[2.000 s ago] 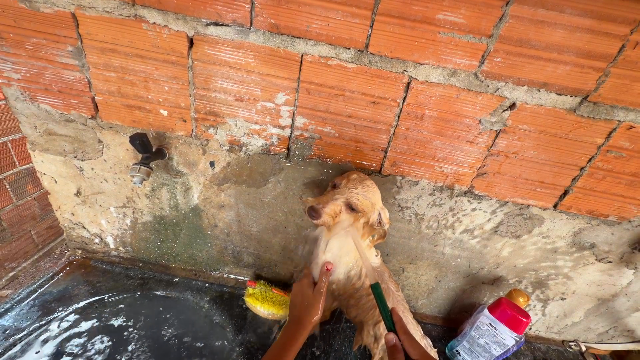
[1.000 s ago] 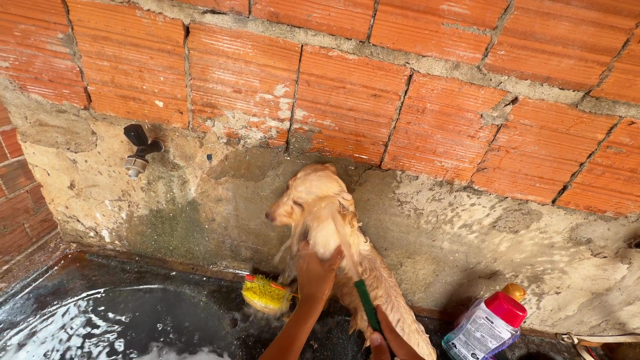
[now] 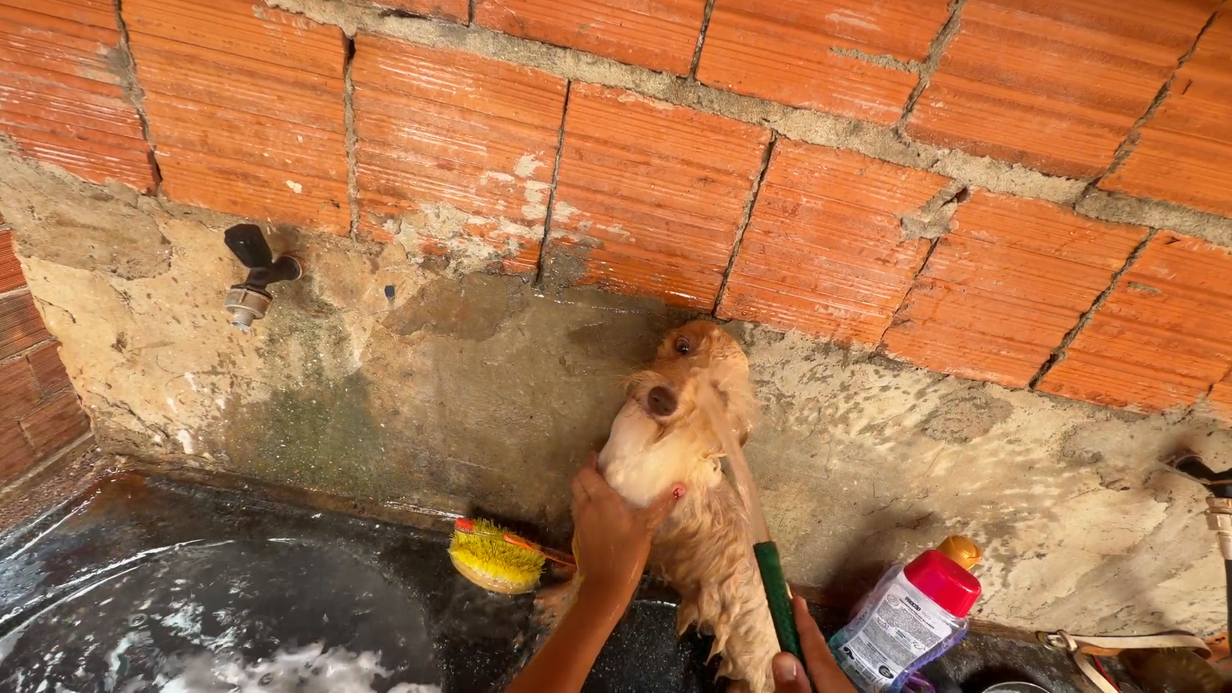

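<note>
A wet, light-brown dog (image 3: 707,510) is up against the wall, its muzzle raised and turned to the left. My left hand (image 3: 616,525) cups the dog's chin and throat from below. Near the bottom edge, my right hand (image 3: 808,659) grips a green hose (image 3: 778,597), and water (image 3: 736,457) streams from its end onto the side of the dog's head. Just left of my left wrist lies a scrub brush with yellow bristles (image 3: 496,558). A bottle with a pink cap (image 3: 905,621) leans to the right of my right hand.
A dark basin (image 3: 241,597) with swirling foamy water fills the lower left. A black tap (image 3: 255,274) sticks out of the brick wall (image 3: 654,192) above it. At the lower right lie a strap (image 3: 1131,642) and another tap (image 3: 1203,476) with a pipe.
The dog's head, lowered to the left a second ago, is now tilted up. My left hand has gone from the front of its neck to under its chin. My right hand still holds the hose.
</note>
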